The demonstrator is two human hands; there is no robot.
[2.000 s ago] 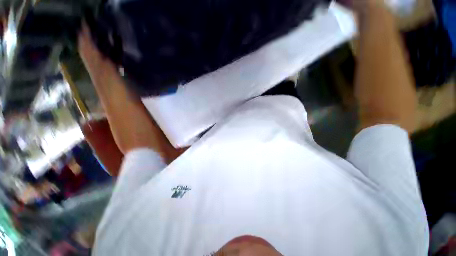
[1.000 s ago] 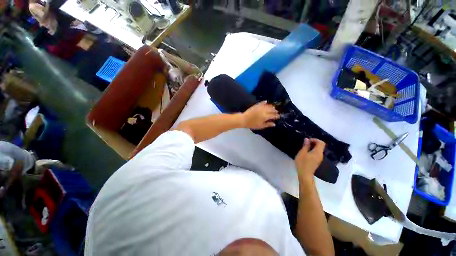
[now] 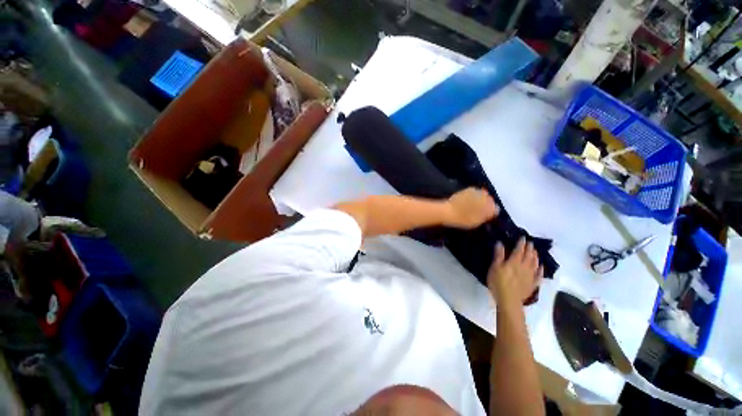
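Observation:
A dark garment piece (image 3: 462, 159) with small pale print lies wrinkled over the right part of the dark padded sleeve board (image 3: 382, 146). The board's rounded left end is bare. My left hand (image 3: 472, 208) is curled on the cloth near the middle of the board, its fingers closed on the cloth. My right hand (image 3: 514, 273) lies on the cloth at the board's right end, palm down with fingers spread. The steam iron (image 3: 574, 331) rests on the table's right side, untouched.
A blue board (image 3: 464, 89) lies behind the sleeve board. Scissors (image 3: 605, 259) and a thin stick (image 3: 639, 246) lie at right. A blue basket (image 3: 598, 184) with small items stands at the far edge. An open carton (image 3: 203, 122) stands at left.
The garment piece first filled the upper view, then lay on the sleeve board. Since then, my left hand has moved right along it and my right hand has flattened on the cloth.

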